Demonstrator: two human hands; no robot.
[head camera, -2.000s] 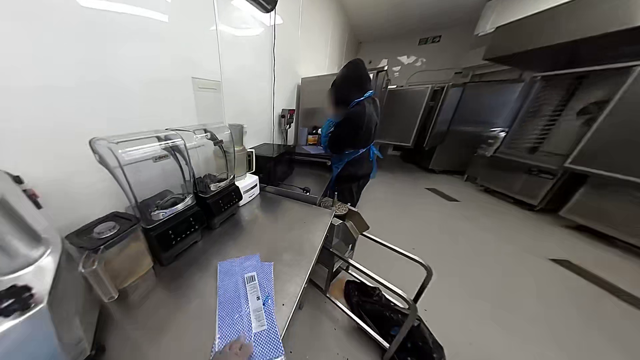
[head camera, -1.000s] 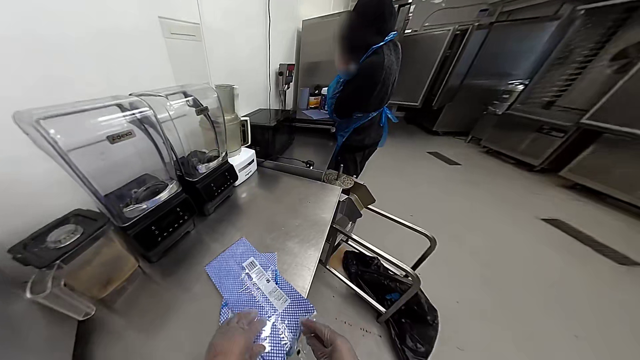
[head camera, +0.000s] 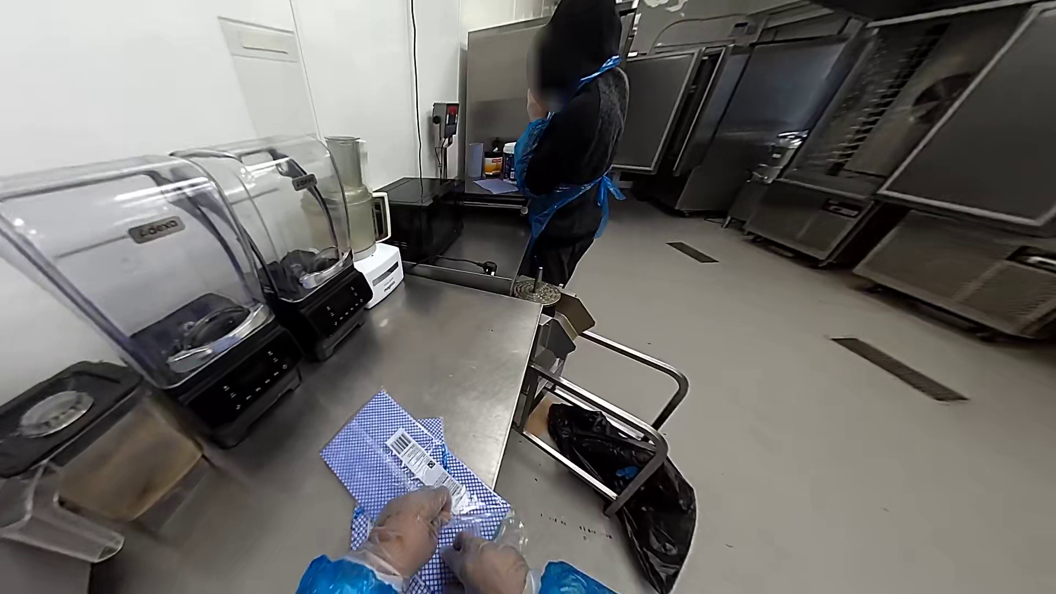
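Observation:
A clear plastic pack of blue-and-white checked cleaning cloths (head camera: 371, 454) lies near the front edge of the steel worktop (head camera: 462, 330). It bears a white barcode label (head camera: 425, 469). My left hand (head camera: 412, 528), in a clear disposable glove, pinches the wrapper just below the label. Close to its right, my right hand (head camera: 488, 563), gloved alike, grips the crumpled end of the wrapper. Blue plastic sleeves cover both my wrists. Part of another checked cloth shows under the pack. The lower parts of the cloths are hidden by my hands.
Two blenders with clear covers (head camera: 231, 355), a blender jug (head camera: 124, 462) and a food processor (head camera: 363, 223) line the left. Right of the worktop are a metal rail frame (head camera: 672, 388) and a black bin bag (head camera: 660, 511). A person in a blue apron (head camera: 577, 148) stands beyond.
Two seconds ago only one hand showed at the pack; now both hold its wrapper. Since one second ago my right hand has moved left, closer to my left. The view has shifted.

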